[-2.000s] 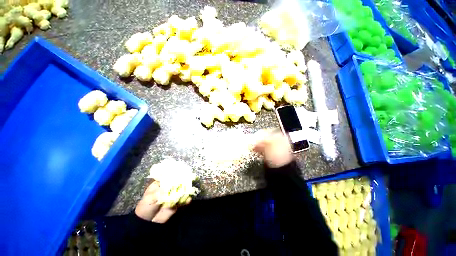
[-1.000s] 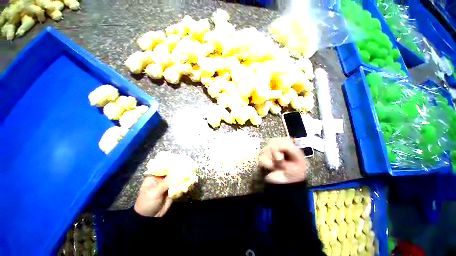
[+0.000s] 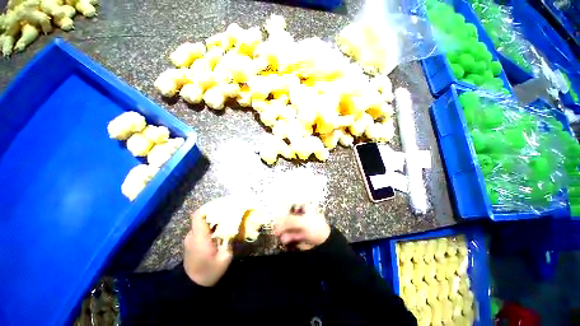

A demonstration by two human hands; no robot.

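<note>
My left hand [image 3: 207, 247] is shut on a pale yellow moulded piece [image 3: 232, 219] just above the near edge of the table. My right hand [image 3: 303, 228] is beside the piece on its right, with fingers curled and slightly blurred; I cannot tell whether it holds a tool. Fine pale trimmings [image 3: 289, 190] lie on the table before my hands. A large heap of yellow pieces [image 3: 299, 83] lies beyond them. Several pale pieces [image 3: 147, 141] lie along the right side of the blue tray [image 3: 184, 153] at left.
A phone [image 3: 375, 172] and a whitish roll [image 3: 413, 153] with white strips lie right of the heap. Blue trays of green pieces [image 3: 515, 149] stand at right, partly under clear film. A tray of yellow rows [image 3: 435, 280] sits at lower right. More yellow pieces [image 3: 38, 19] lie far left.
My right hand has moved left from near the phone to beside the held piece. The piece has been turned in my left hand. The phone is now fully uncovered.
</note>
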